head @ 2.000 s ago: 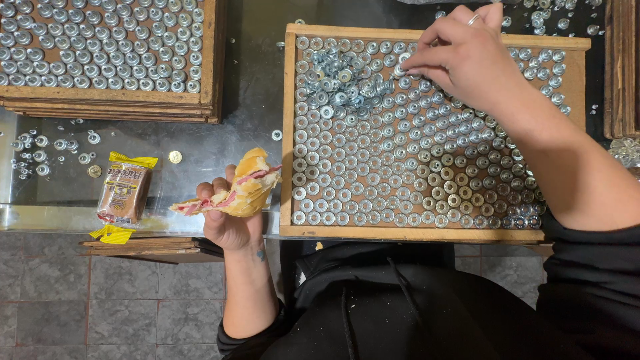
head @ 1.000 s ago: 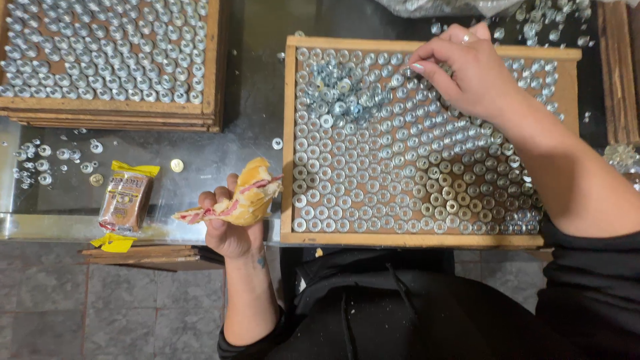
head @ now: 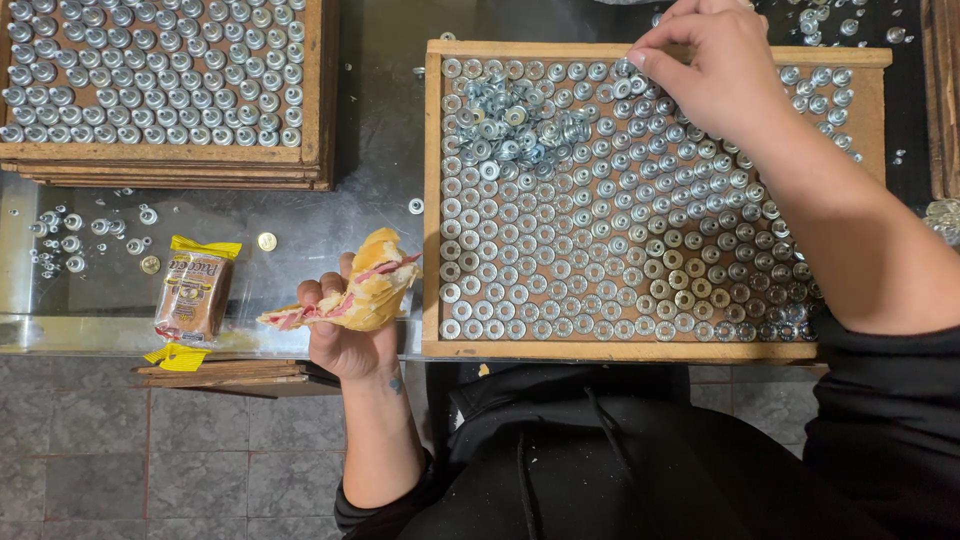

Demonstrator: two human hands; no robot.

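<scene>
My left hand (head: 352, 330) holds a bitten bread sandwich (head: 375, 289) with pink filling, just left of a wood-framed tray (head: 433, 225). Rows of round metal washer-like pieces cover much of the tray, many with small metal studs standing in them. A loose heap of metal pieces (head: 510, 124) lies at its upper left. My right hand (head: 705, 60) is over the tray's top edge, thumb and forefinger pinched at a small metal piece (head: 624, 67) in the top rows. Whether the fingers grip it or only touch it is unclear.
A stack of similar filled trays (head: 311, 90) stands at upper left. Below it lie loose metal pieces (head: 73, 221), coins (head: 266, 241) and a wrapped snack (head: 196, 292) on the metal table. More loose pieces (head: 810, 22) lie at upper right, near wooden boards (head: 941, 97) at the edge.
My right hand has shifted slightly along the tray's top rows. My left hand still holds the sandwich, which has turned a little.
</scene>
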